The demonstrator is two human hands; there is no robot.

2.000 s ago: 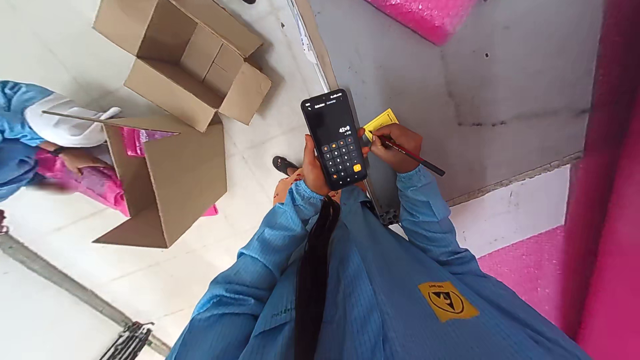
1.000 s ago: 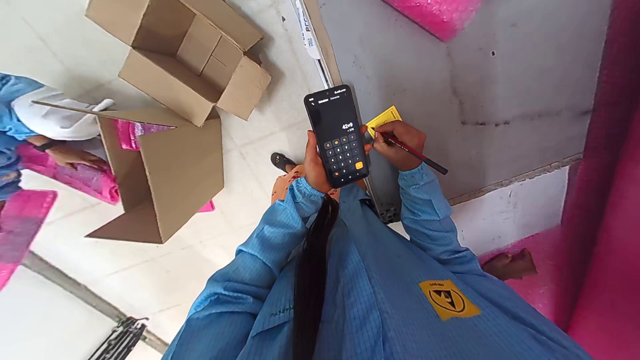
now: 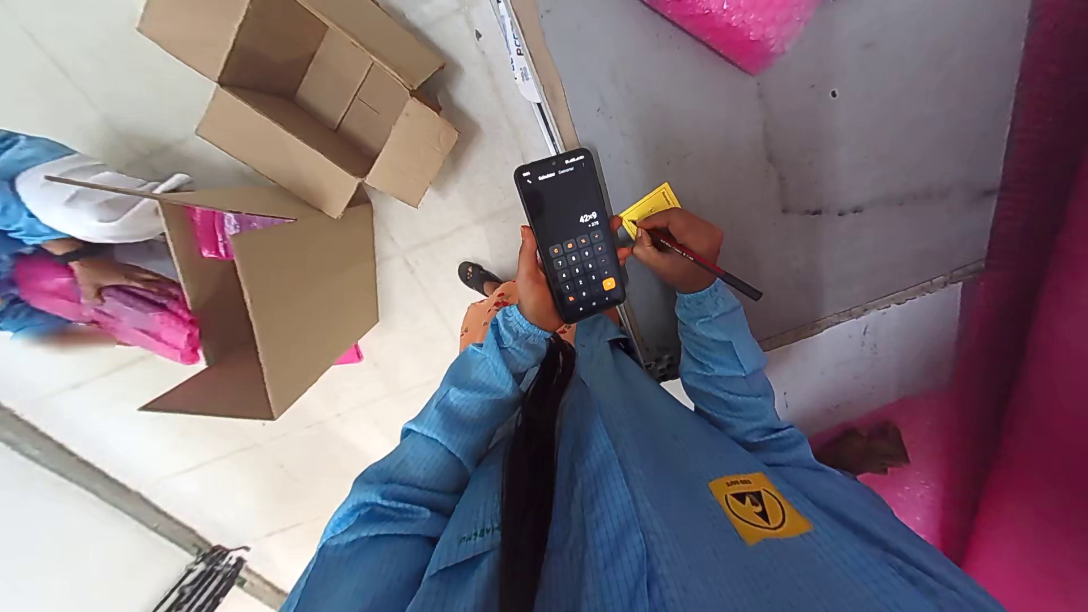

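A black smartphone [image 3: 571, 234] with a calculator on its screen rests upright in my left hand [image 3: 537, 285], the thumb along its near side edge. Just right of the phone, my right hand [image 3: 684, 248] grips a dark red and black pencil [image 3: 714, 270]. The pencil's tip touches or hovers at a small yellow paper slip [image 3: 653, 204], which bears printing; I cannot tell which. Fingertips of my left hand show behind the phone, near the slip's lower edge.
An open cardboard box [image 3: 314, 289] stands on the tiled floor at left, beside another open cardboard box [image 3: 340, 76]. A co-worker's hand [image 3: 115, 276] rests on pink bubble wrap packages [image 3: 153, 319]. A grey surface [image 3: 867, 170] lies at right, with pink bubble wrap [image 3: 748, 21] on it.
The co-worker's pink package at the left has moved nearer the open box. My hands stay in about the same place, holding the phone and pencil.
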